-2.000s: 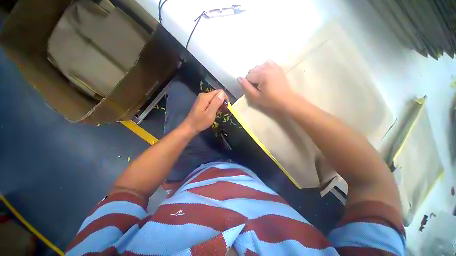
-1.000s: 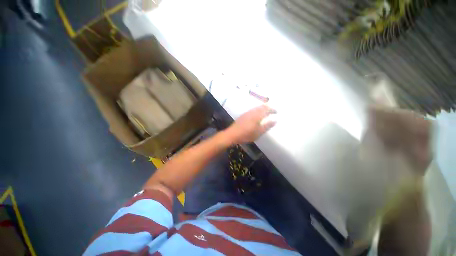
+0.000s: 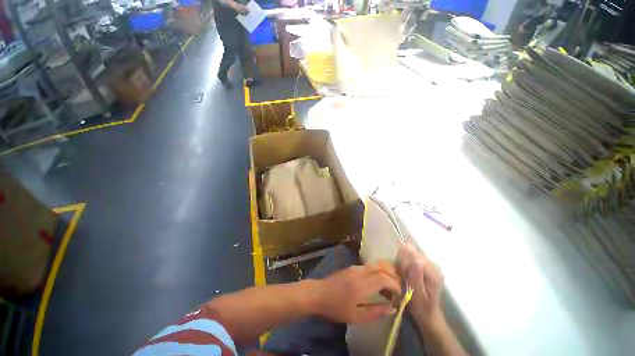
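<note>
A beige bag [image 3: 378, 236] with yellow-edged binding [image 3: 397, 327] hangs upright at the table's near edge, over my lap. My right hand [image 3: 422, 278] grips its edge from the right, near a yellow corner. My left hand [image 3: 358, 293] is at the same edge, fingertips pinched on the bag beside the yellow binding. A thin dark line shows at the left fingertips; I cannot tell what it is. A small purple-pink tube [image 3: 437, 220] lies on the white table, with thin dark cord beside it.
An open cardboard box [image 3: 299, 240] with beige bags stands left of the table [image 3: 487, 250]. Stacked bags [image 3: 550, 118] stand at the right. A clear plastic bag [image 3: 310, 38] is at the far end. A person [image 3: 233, 38] with a white sheet stands in the aisle.
The view has lifted towards the far aisle. The flat bag has left the table; my right hand swung out right, and both hands now hold a bag upright at the table edge.
</note>
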